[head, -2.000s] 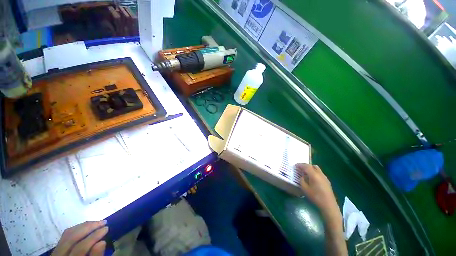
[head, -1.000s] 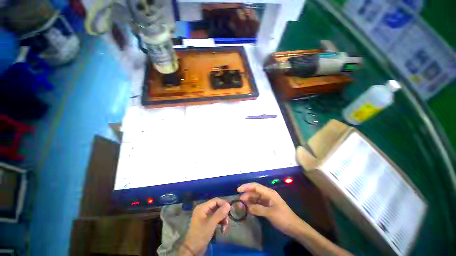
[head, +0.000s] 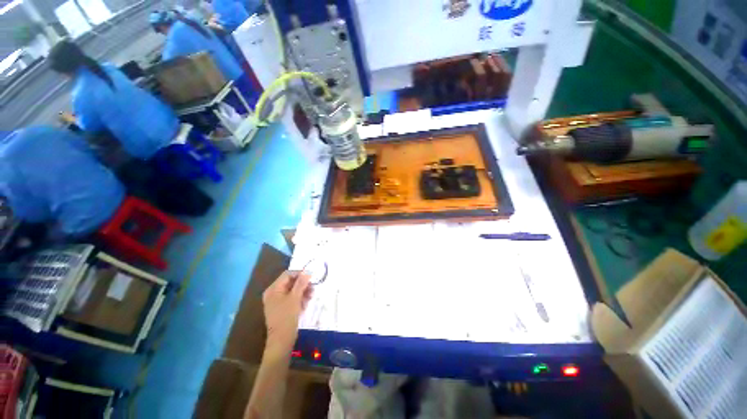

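Note:
A thin dark ring (head: 316, 271) is held at the fingertips of my left hand (head: 287, 301), over the left front part of the white paper cover (head: 418, 286). My right hand is not in view. The orange fixture (head: 401, 176) with its dark frame lies behind, holding a black block (head: 361, 177) on its left side and a second black block (head: 450, 181) on its right. The glue syringe (head: 342, 135) hangs over the left block. A dark tweezers-like stick (head: 514, 236) lies on the paper.
An open carton (head: 655, 327) with a white marked sheet stands at the right. A hot air gun (head: 631, 141) rests on a wooden block, with dark loops and a white bottle (head: 724, 225) nearby. Lit buttons (head: 554, 370) line the blue front edge. Blue-clothed workers (head: 123, 102) sit at the left.
My right hand was at the carton, then both hands met at the ring by the front edge. Now my left hand alone holds the ring over the paper. The view has swung left.

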